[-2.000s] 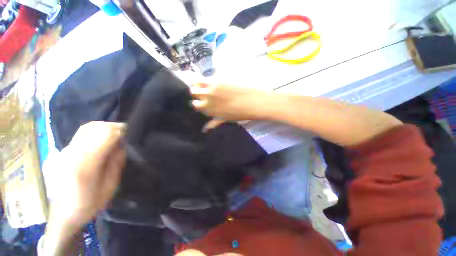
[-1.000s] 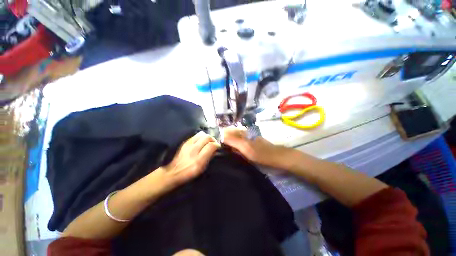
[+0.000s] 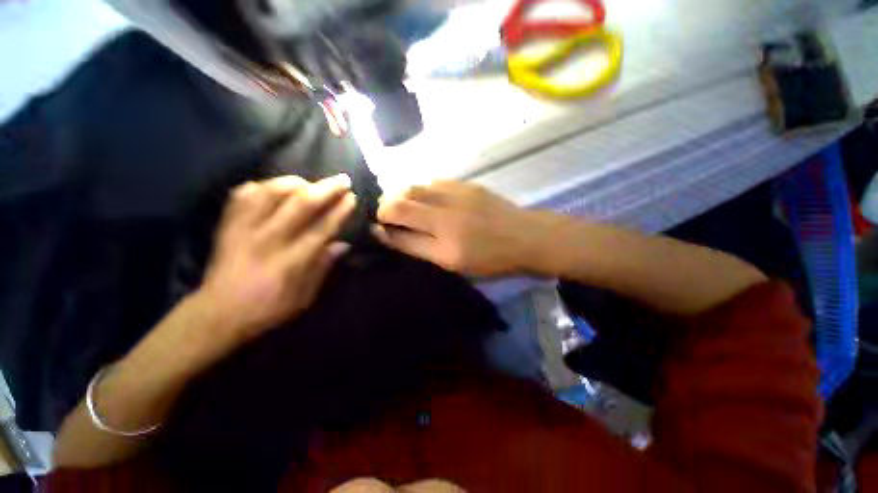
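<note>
A black garment piece [image 3: 125, 164] lies left of the needle area and hangs over the table's front edge into the lap. My left hand [image 3: 274, 246] is on the cloth, its fingertips pinching it just in front of the machine's needle area [image 3: 342, 116]. My right hand [image 3: 448, 226] holds the cloth's right edge, close beside the left fingertips. The needle area is bright and blurred; whether the cloth is under the presser foot cannot be told.
Thread snips with red and yellow loop handles [image 3: 568, 63] lie right of the needle. A small dark block [image 3: 807, 85] sits far right on the table. A printed scale runs along the grey front edge [image 3: 635, 178]. A blue basket [image 3: 830, 270] stands beside the table at right.
The view has moved closer and down. Both hands now sit a little farther in front of the needle area, still at the cloth. The snips have not visibly been moved.
</note>
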